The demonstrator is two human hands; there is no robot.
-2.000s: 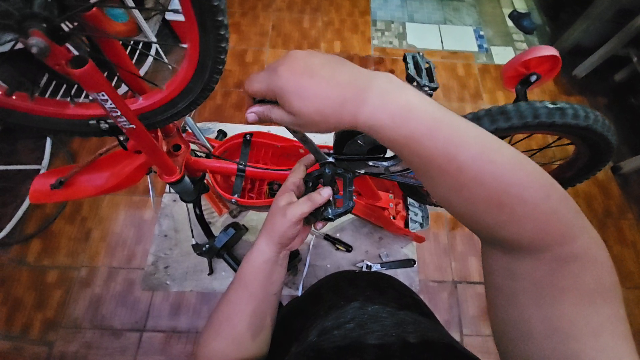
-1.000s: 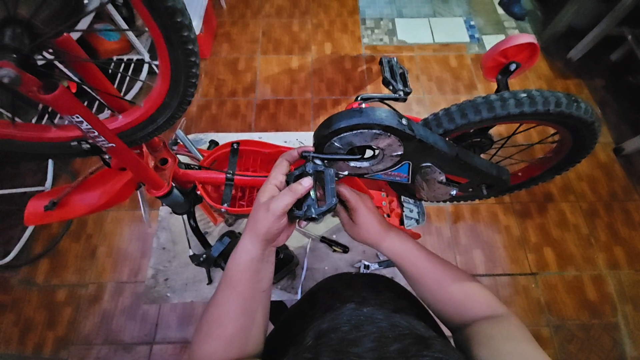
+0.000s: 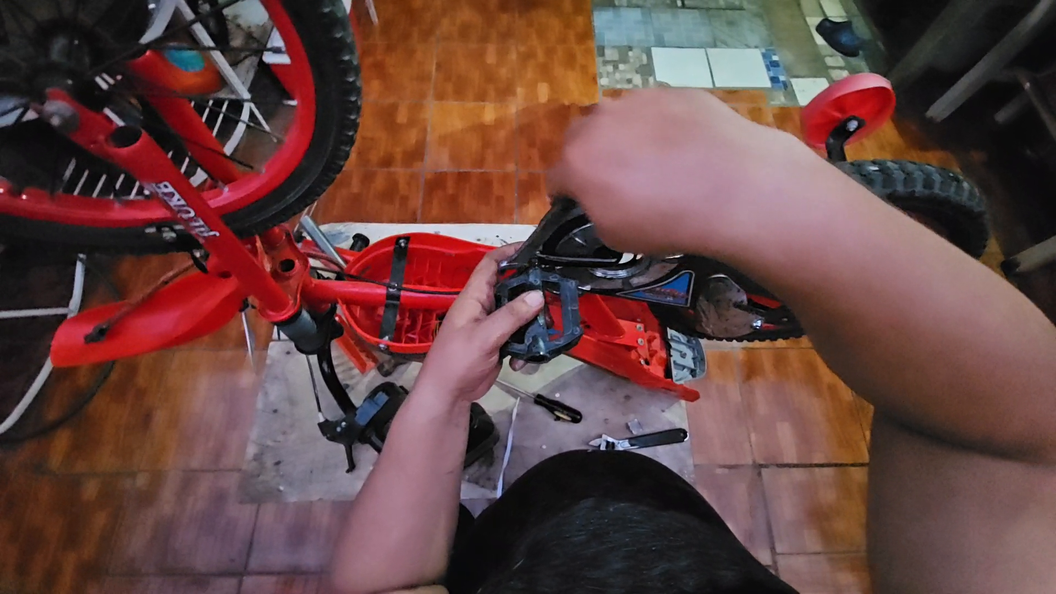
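Note:
A red child's bicycle lies upside down, its red frame tube (image 3: 371, 293) crossing the middle. My left hand (image 3: 478, 330) grips a black plastic pedal (image 3: 540, 318), thumb on its near side. Above and right of it, my right hand (image 3: 652, 169) is blurred and closed around the end of a dark tool or lever (image 3: 549, 231), whose kind I cannot tell. Behind it are the black chain guard (image 3: 672, 272), partly hidden by my right arm, and the rear wheel (image 3: 916, 194). A red training wheel (image 3: 850, 107) stands at the upper right.
On a stained sheet (image 3: 289, 437) lie a screwdriver (image 3: 557, 408) and an adjustable wrench (image 3: 643, 439). The front wheel (image 3: 330, 124) rises at the upper left. A black brake lever (image 3: 346, 429) hangs near the sheet. Metal legs (image 3: 990, 62) stand at the far right.
My right hand was below the chain guard beside the pedal one second ago; it is now raised above the guard. My left hand stays on the pedal.

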